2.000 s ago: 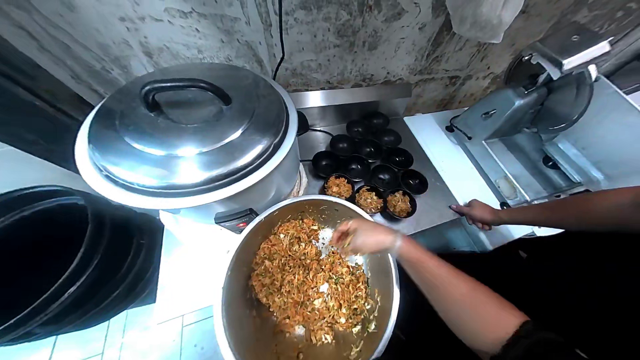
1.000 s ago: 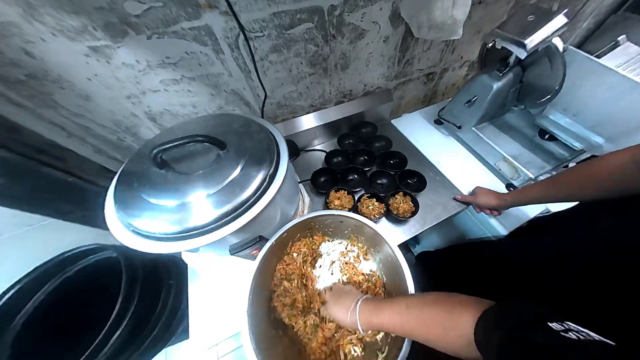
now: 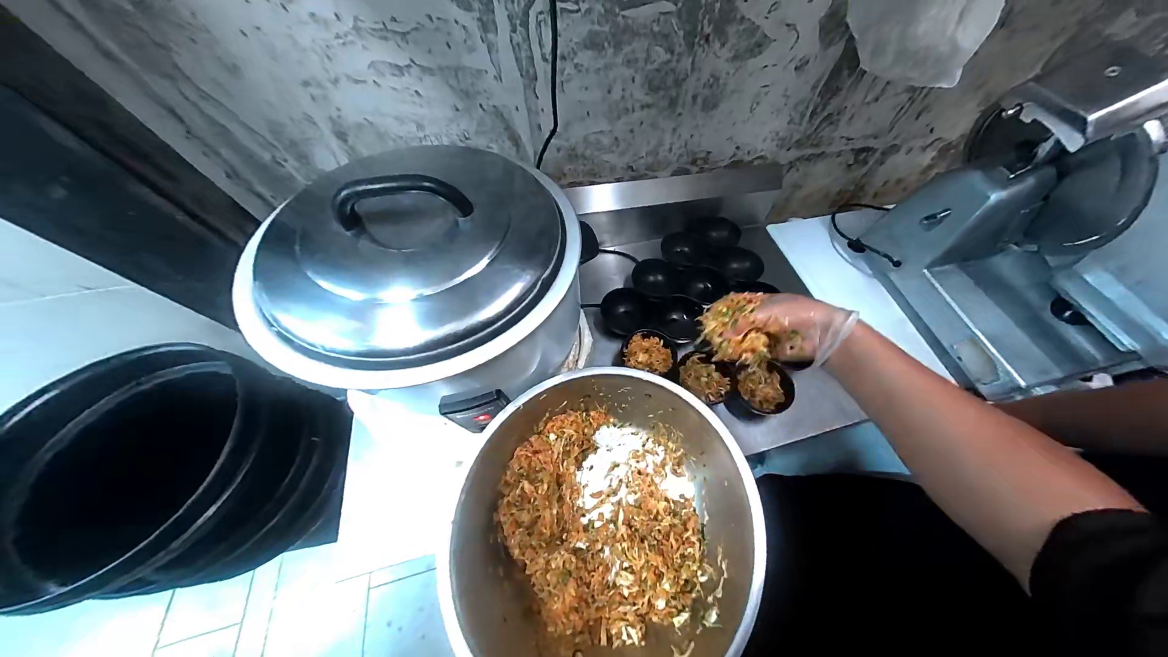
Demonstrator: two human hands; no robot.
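My left hand (image 3: 785, 330), in a clear plastic glove, holds a clump of shredded vegetable mixture (image 3: 735, 328) above the small black bowls. Three black bowls under and beside it hold the same mixture: a left one (image 3: 649, 353), a middle one (image 3: 704, 379) and a right one (image 3: 762, 388). Several other black bowls (image 3: 655, 276) stand behind them. Below, a large steel mixing bowl (image 3: 744, 511) holds more mixture with white powder (image 3: 607, 470) on it. Of my right arm only the forearm (image 3: 1095, 415) shows at the right edge; its hand is hidden behind my left forearm.
A large cooker with a steel lid (image 3: 411, 265) stands left of the small bowls. Black tubs (image 3: 274, 511) are at the lower left. To the right is a meat slicer (image 3: 985, 228); behind the steel counter (image 3: 826, 411) rises a stained wall (image 3: 365, 82) with a hanging black cable (image 3: 554, 82).
My left hand has moved out of the mixing bowl, up to the small black bowls, with mixture in it. My right hand, earlier visible at the counter's edge, is now hidden.
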